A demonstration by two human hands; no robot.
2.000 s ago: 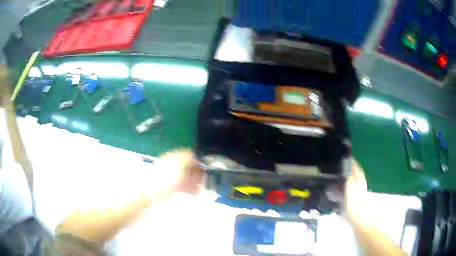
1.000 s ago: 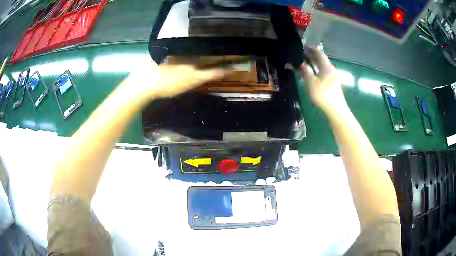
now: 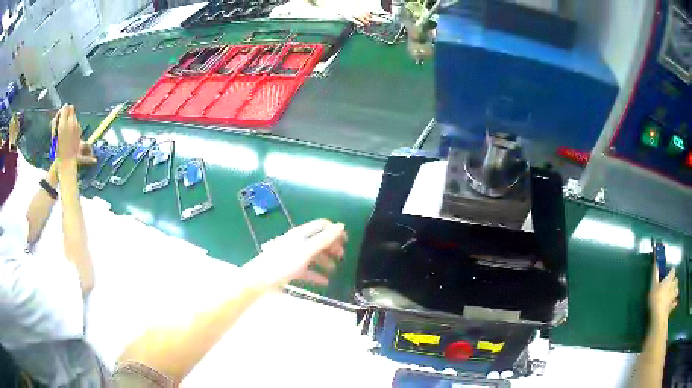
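Observation:
My left hand (image 3: 317, 250) is open with fingers apart, over the green belt left of the black press (image 3: 463, 261). It partly covers the lower end of a phone frame with blue film (image 3: 263, 198); no grip on it shows. My right hand (image 3: 665, 294) holds the lower end of another phone frame (image 3: 659, 259) over the belt at the far right. The grey metal press head (image 3: 485, 188) shows above the machine's black body; the orange fixture is not visible. A spare frame (image 3: 446, 378) lies below the red emergency knob (image 3: 459, 349), cut off by the picture's bottom edge.
Several phone frames lie on the green belt (image 3: 334, 178) at left. A slotted red tray (image 3: 228, 91) is behind the belt. Another person's hands (image 3: 68, 140) are at far left. A control box (image 3: 656, 98) with lit buttons stands upper right.
The view has shifted left and up. My left hand has left the fixture for the belt at left. My right hand has moved from the machine's right side to a frame at far right.

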